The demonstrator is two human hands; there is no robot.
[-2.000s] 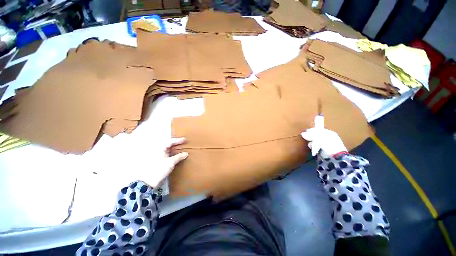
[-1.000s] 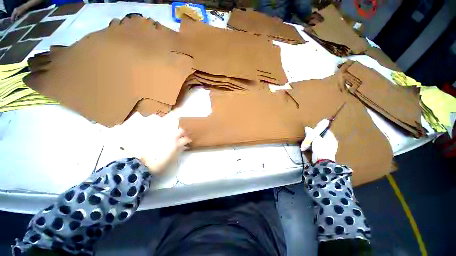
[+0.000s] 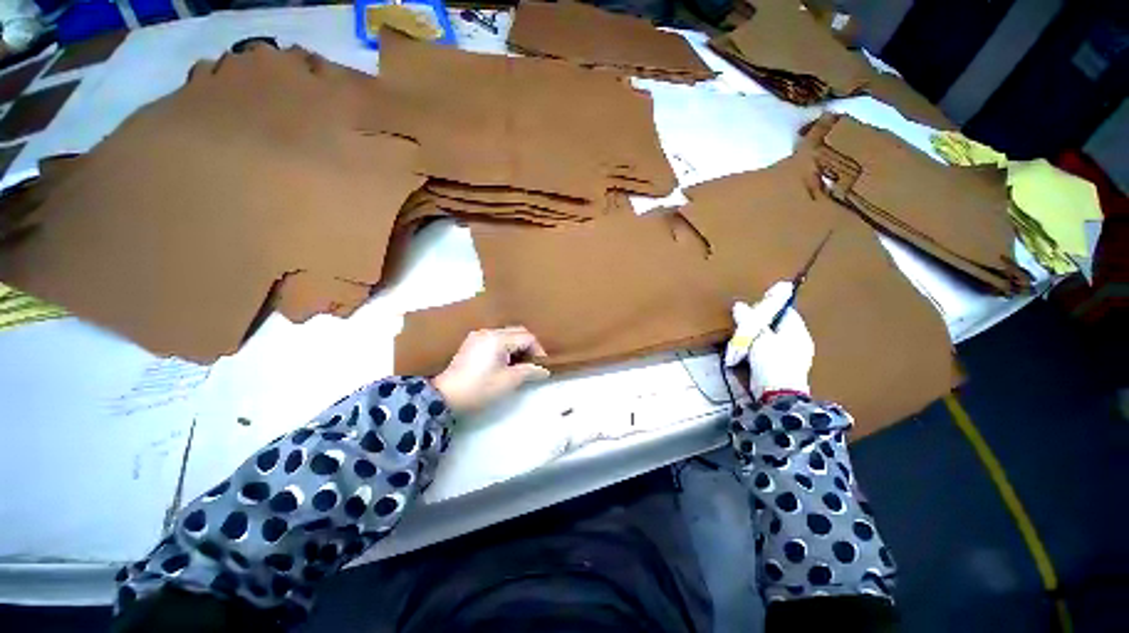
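A large brown cut panel (image 3: 607, 284) lies in front of me, its near part folded so a straight edge runs between my hands. My bare left hand (image 3: 498, 369) has curled fingers closed at the left part of that edge. My right hand (image 3: 774, 346), in a white glove with a red cuff edge, holds the scissors (image 3: 807, 268) at the right part of the edge. Their dark narrow blades point up and away over the panel. Whether the blades are parted is too small to tell.
Brown panel stacks lie at the left (image 3: 248, 186), centre back (image 3: 532, 118) and right (image 3: 922, 198). Yellow pieces (image 3: 1052, 210) lie at the far right corner. A blue-rimmed tray (image 3: 368, 25) stands at the far side. Tiny dark slivers lie on the white table (image 3: 495, 439).
The panel's near part, flat and hanging over the table edge earlier, is folded back. White table shows below the fold. My left hand has moved right along the edge since one second ago.
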